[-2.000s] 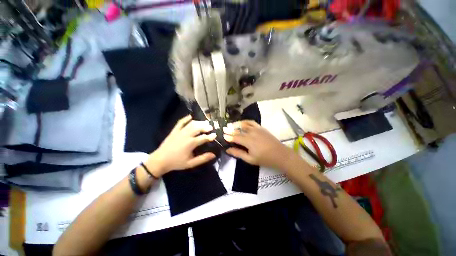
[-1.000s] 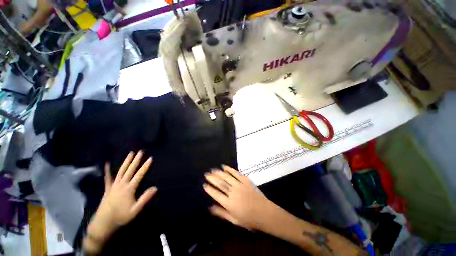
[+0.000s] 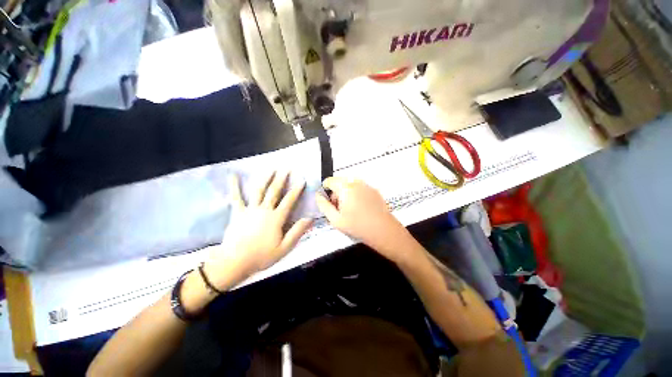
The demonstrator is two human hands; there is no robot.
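A grey-blue fabric panel lies lengthwise on the white table, over a black fabric panel that shows behind it. My left hand lies flat on the grey-blue panel, fingers spread. My right hand pinches the panel's right end at a narrow black edge strip. The presser foot of the cream sewing machine is just behind that end. Scissors with yellow and red handles lie to the right of the needle, untouched.
A dark flat block lies right of the scissors. Grey-blue pieces with straps are piled at the back left. A ruler scale runs along the white table's front edge. A blue crate and scraps are at the lower right.
The grey-blue side now faces up over the black cloth. My left hand has moved right onto it. My right hand has moved up from the black cloth and closed on the edge strip.
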